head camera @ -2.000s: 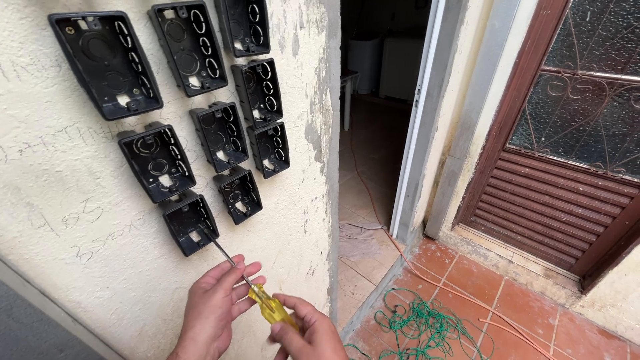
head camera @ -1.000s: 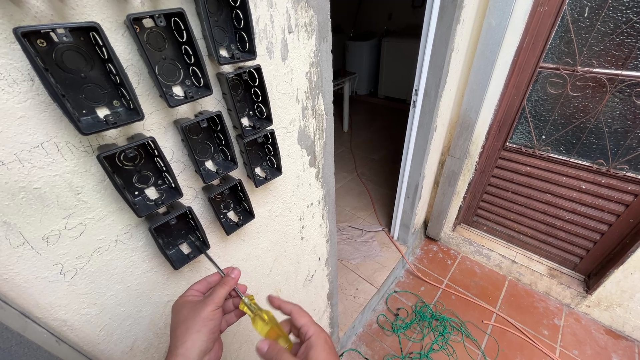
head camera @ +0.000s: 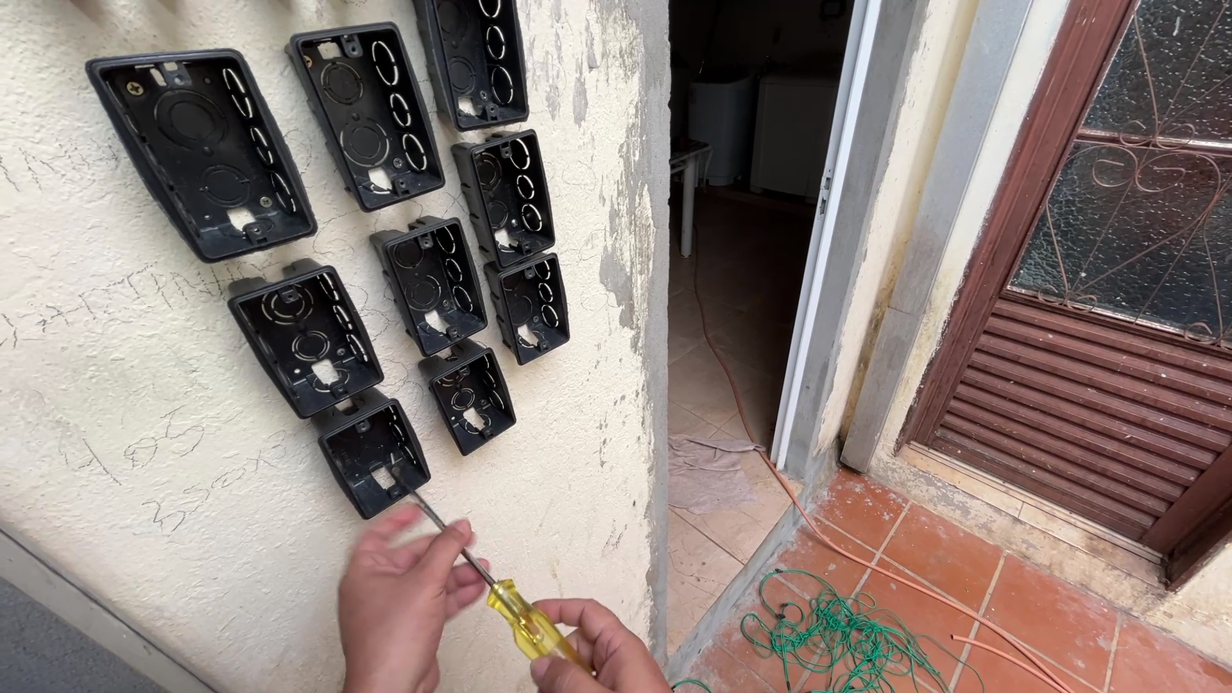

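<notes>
A screwdriver with a clear yellow handle (head camera: 527,624) slants up and left, its tip at the lower right corner of the lowest left black plastic electrical box (head camera: 373,454). My right hand (head camera: 602,650) grips the handle from the right. The fingers of my left hand (head camera: 409,597) close around the metal shaft, just below the box. Several more black boxes are on the wall above, among them a larger one (head camera: 202,154) at upper left and a small one (head camera: 472,399) to the right. Whether the tip meets a screw cannot be told.
The rough cream wall (head camera: 568,500) bears pencil writing and ends at a doorway on the right. A tangle of green cord (head camera: 847,635) and an orange hose or cable (head camera: 866,558) lie on the red tiles. A cloth (head camera: 712,472) lies inside the doorway, near a brown door (head camera: 1088,414).
My right hand, blurred and looser at the handle one second ago, is now around it. My left hand stays at the shaft.
</notes>
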